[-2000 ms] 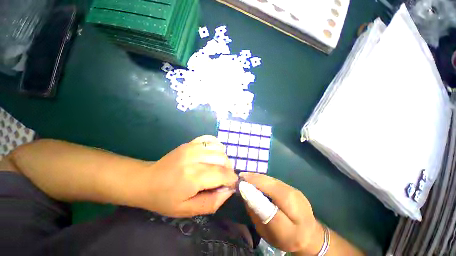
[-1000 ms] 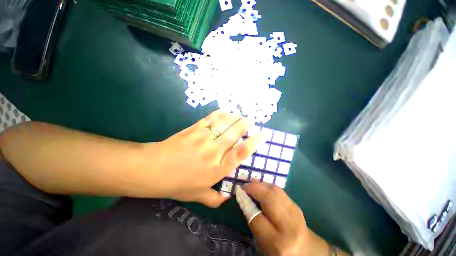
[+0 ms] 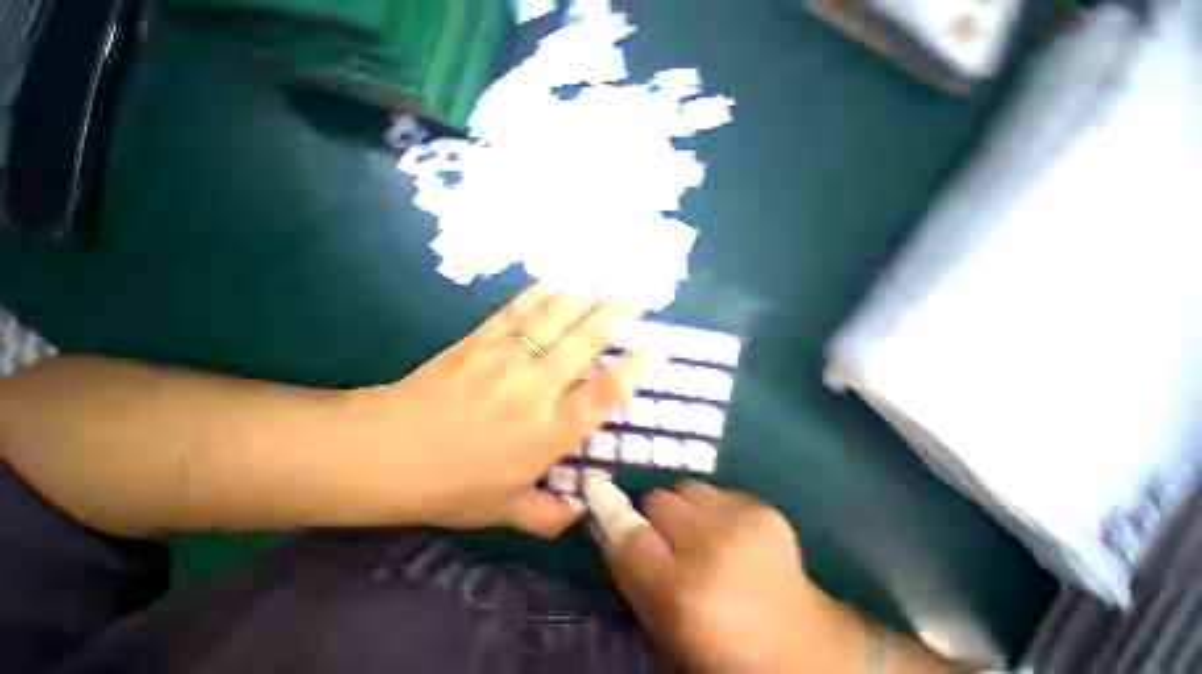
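Note:
The panel (image 3: pixel 676 415) lies flat on the dark green surface, covered with rows of small whitish square pieces. My left hand (image 3: pixel 494 415) holds it from the left, fingers spread over its left part and thumb at its lower left corner. My right hand (image 3: pixel 718 566) is at its lower edge. A finger in a whitish sleeve touches the bottom row, beside a square piece at the left end; the other fingers are curled. Blur hides whether anything is under that fingertip. The left part of the panel is hidden under my left hand.
A bright pile of white pieces (image 3: pixel 567 184) lies just beyond the panel. A green board stack (image 3: pixel 396 59) is at upper left, a black phone (image 3: pixel 59 119) at far left. A white wrapped package (image 3: pixel 1041 316) is at right, a pale perforated slab (image 3: pixel 943 33) at the top edge.
My left hand has moved from the panel's lower left corner to spread over its left part. My right fingertip has shifted onto the bottom row. The camera view has shifted and blurred.

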